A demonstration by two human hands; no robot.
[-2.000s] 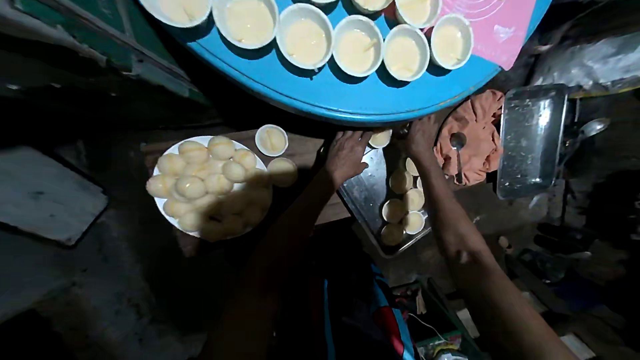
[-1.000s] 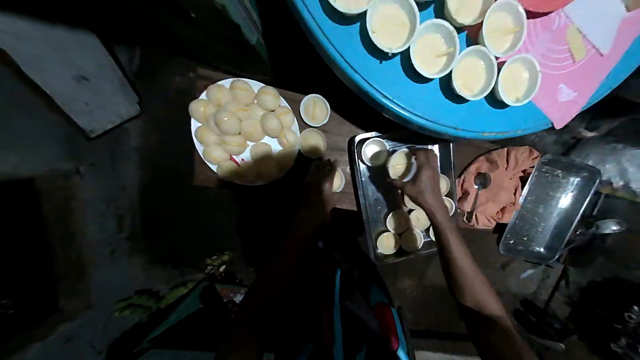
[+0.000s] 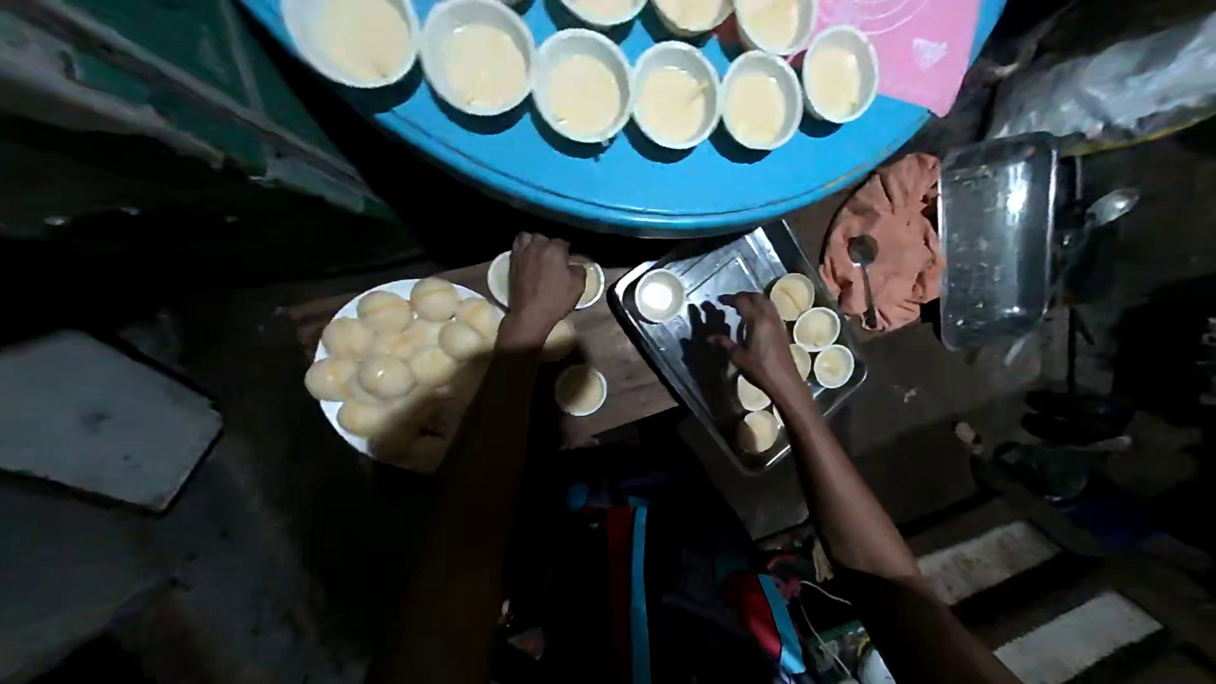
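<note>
My left hand (image 3: 546, 283) is over the wooden board, fingers curled down between a small white cup (image 3: 499, 278) and another cup (image 3: 591, 282); whether it grips either is hidden. Beside my left forearm stands a white plate (image 3: 344, 424) heaped with pale round buns or dough balls (image 3: 387, 376). My right hand (image 3: 750, 332), fingers apart and holding nothing visible, hovers above a metal tray (image 3: 708, 275). A white cup (image 3: 659, 295) sits at the tray's left corner. Several filled cups (image 3: 816, 330) stand near its right and lower sides, partly behind my right hand.
A blue round table (image 3: 608, 195) with several batter-filled cups (image 3: 581, 85) and a pink mat (image 3: 936, 47) lies ahead. A filled cup (image 3: 580, 390) stands on the wooden board (image 3: 627, 366). Right of the tray are an orange cloth (image 3: 902, 247), a spoon (image 3: 866, 271) and a clear container (image 3: 997, 242).
A second ago my right hand held a cup above the tray; now its fingers are apart without it. My left hand has moved forward on the board, toward the blue table.
</note>
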